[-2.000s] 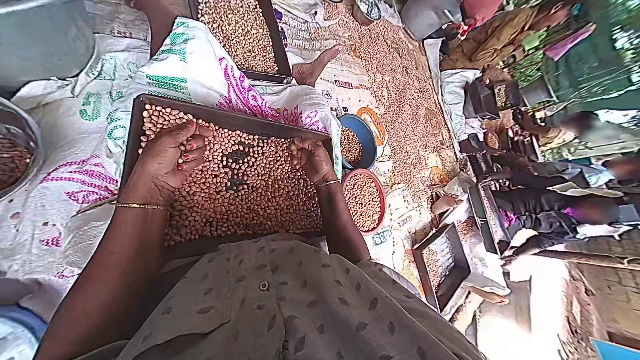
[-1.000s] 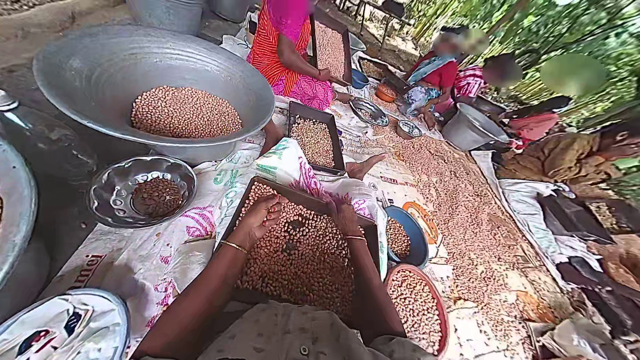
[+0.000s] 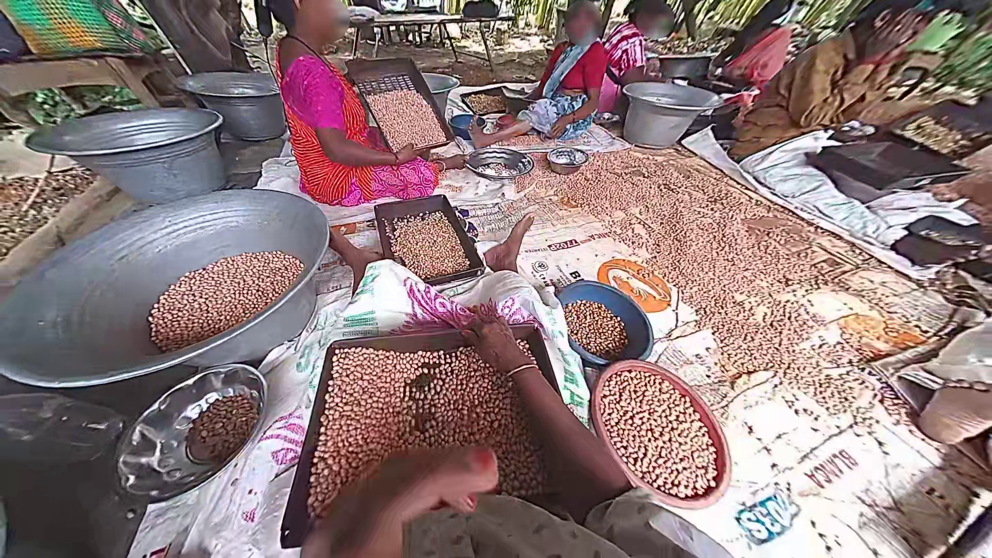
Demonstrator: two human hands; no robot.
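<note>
A dark rectangular tray (image 3: 314, 434) full of pinkish-brown nuts or seeds (image 3: 372, 395) lies before me on white printed sacking. My right hand (image 3: 496, 341), wearing a thin bangle, is at the tray's far rim near its right corner; whether its fingers hold anything is hidden. Blurred and close to the camera, my left hand (image 3: 418, 484) is raised over the tray's near edge, its fingers curled; what is in it does not show. A few dark bits lie among the nuts at the middle.
A large metal basin (image 3: 101, 287) and a steel bowl (image 3: 147, 442) stand left. To the right are a blue bowl (image 3: 639, 325) and a red bowl (image 3: 725, 457) of nuts. Another tray (image 3: 384, 225) lies beyond my feet. Several people sit farther off; nuts are spread over the sacking at right.
My left hand has come back from over the nuts toward my body. My right hand stays by the tray's far right part. The view has tilted up and levelled.
</note>
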